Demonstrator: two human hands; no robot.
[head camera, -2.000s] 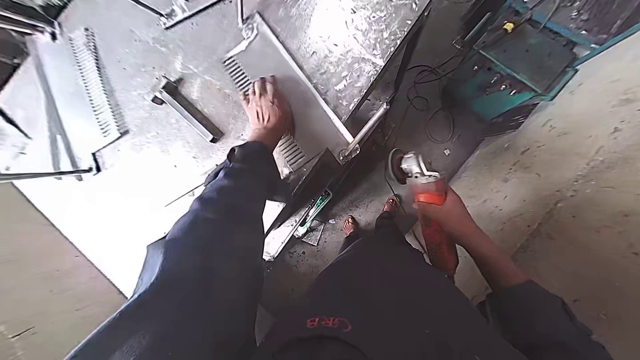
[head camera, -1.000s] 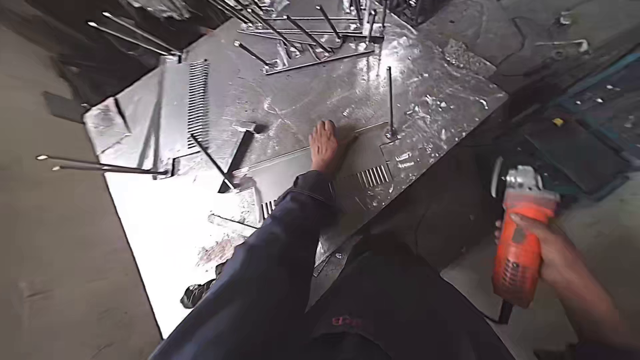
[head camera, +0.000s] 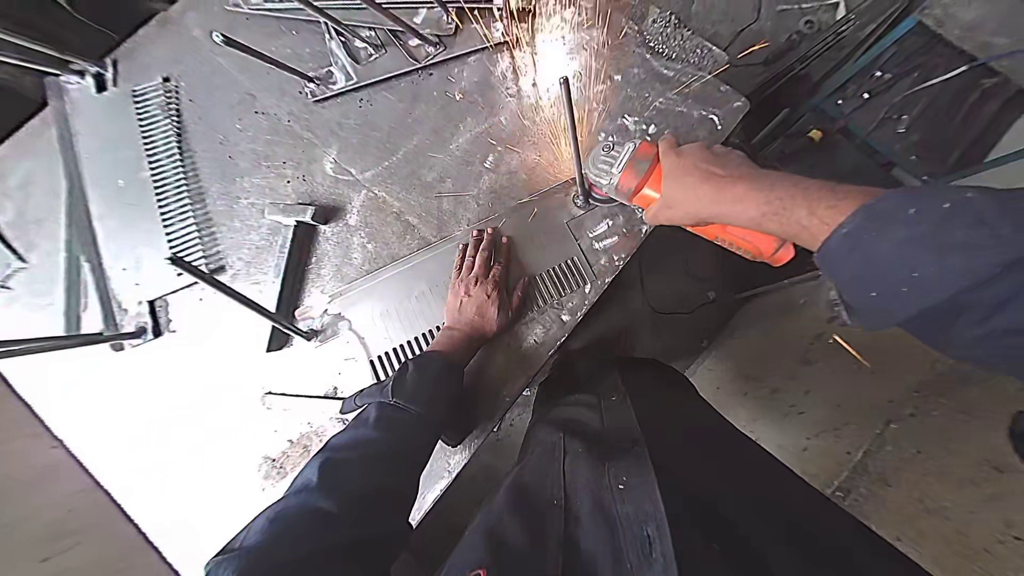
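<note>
My left hand (head camera: 482, 292) lies flat, palm down, on a slotted sheet-metal plate (head camera: 408, 300), holding nothing. The plate rests along the near edge of the metal worktable. My right hand (head camera: 708, 182) is closed around an orange angle grinder (head camera: 646, 172), whose head is at the plate's right end, beside an upright metal rod (head camera: 570, 132). Bright sparks (head camera: 556, 80) stream from there toward the far side of the table. The grinder's disc is mostly hidden by its head and the rod.
A hammer (head camera: 293, 264) lies left of the plate. Farther left, another slotted plate (head camera: 120, 192) has rods at its corners. More metal parts with rods (head camera: 384, 72) stand at the table's far edge. A dark rack (head camera: 904, 104) is beyond the right side.
The grinder, held off the table's right side before, is now at the plate's right end, and sparks have appeared. My left hand stays on the plate. The view has shifted.
</note>
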